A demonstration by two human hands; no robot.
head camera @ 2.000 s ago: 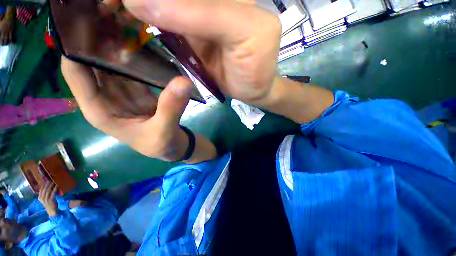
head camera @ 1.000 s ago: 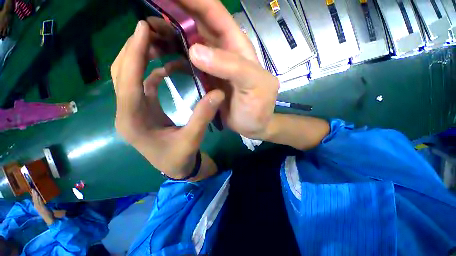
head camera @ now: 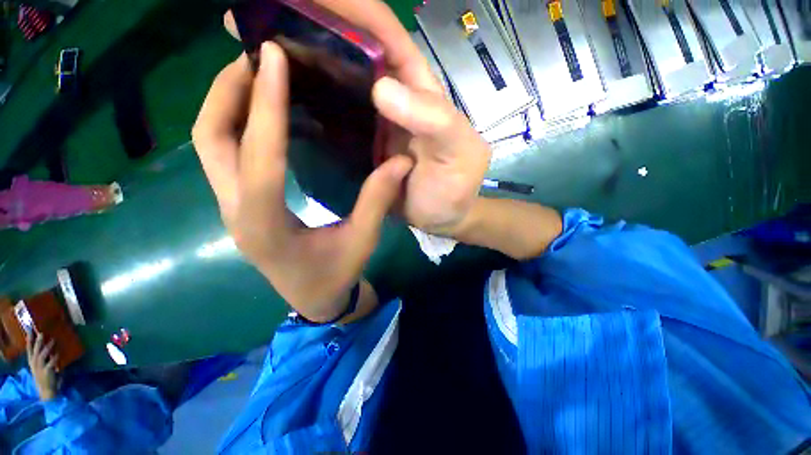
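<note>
A framed screen assembly [head camera: 333, 75] with a glossy dark face and a dark red rim is held up at the top centre. It is tilted, and its upper end lies near the picture's top edge. My left hand [head camera: 285, 195] holds it from the left, with a finger over its face and the thumb at its lower edge. My right hand [head camera: 431, 133] grips its red right edge, thumb on the rim. The fingers behind the assembly are hidden. A row of silver display modules [head camera: 574, 53] with dark flex strips and orange tabs lies at the upper right.
A white crumpled paper [head camera: 434, 245] and a dark pen-like stick [head camera: 507, 186] lie by my right wrist. A pink wrapped thing [head camera: 58, 203] is at left. An orange-brown box [head camera: 55, 327] stands at lower left, beside another person's hand [head camera: 43, 363]. The green bench [head camera: 178, 293] runs across.
The assembly was edge-on a second ago and now shows more of its dark face. Both hands still hold it. A left finger now lies across its face. The view has shifted slightly.
</note>
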